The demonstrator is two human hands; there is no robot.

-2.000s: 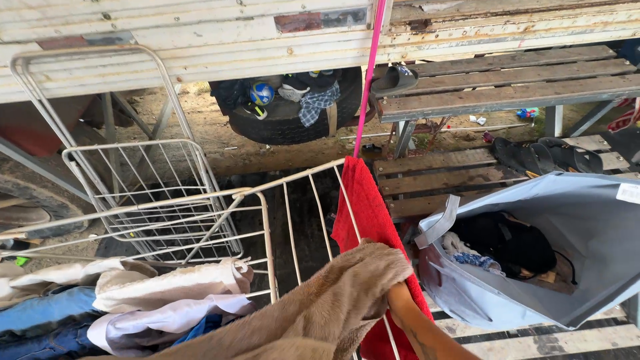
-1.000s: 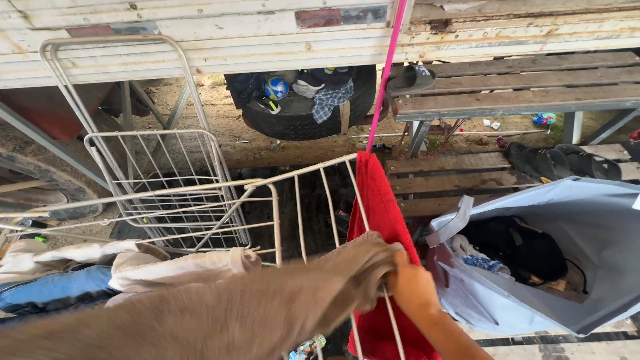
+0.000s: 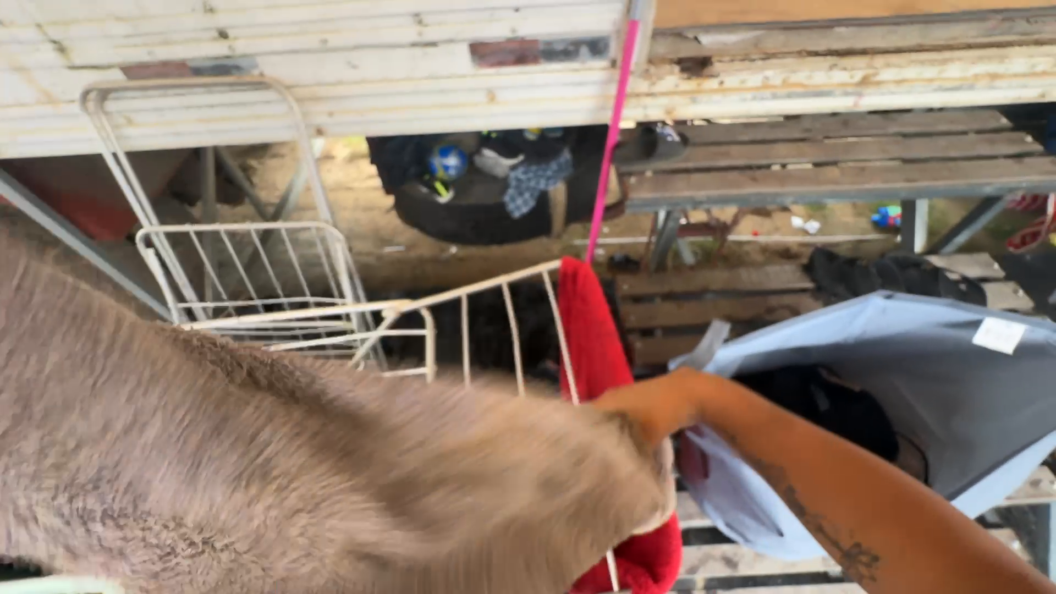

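A brown plush fabric piece (image 3: 346, 462) spreads from the left edge to the middle, blurred at its right part. My right hand (image 3: 656, 404) grips its right end, with the fingers partly hidden by the cloth. Behind the hand, a red cloth (image 3: 590, 330) hangs over the end of a white wire drying rack (image 3: 511, 338). My left hand is not in view. To the right stands a light blue laundry bag (image 3: 932, 355) with its mouth wide and dark items (image 3: 825, 404) inside.
A folded white wire rack (image 3: 239, 227) leans at the left. Behind are a tire (image 3: 462, 214) with a ball and cloths, a pink strap (image 3: 612, 140), and slatted wooden benches (image 3: 825, 153) bearing footwear. Corrugated white siding (image 3: 346, 99) runs along the top.
The brown fabric has been spread wider and now covers the clothes seen earlier on the rack at lower left. My right hand remains at the rack's right end, holding the fabric.
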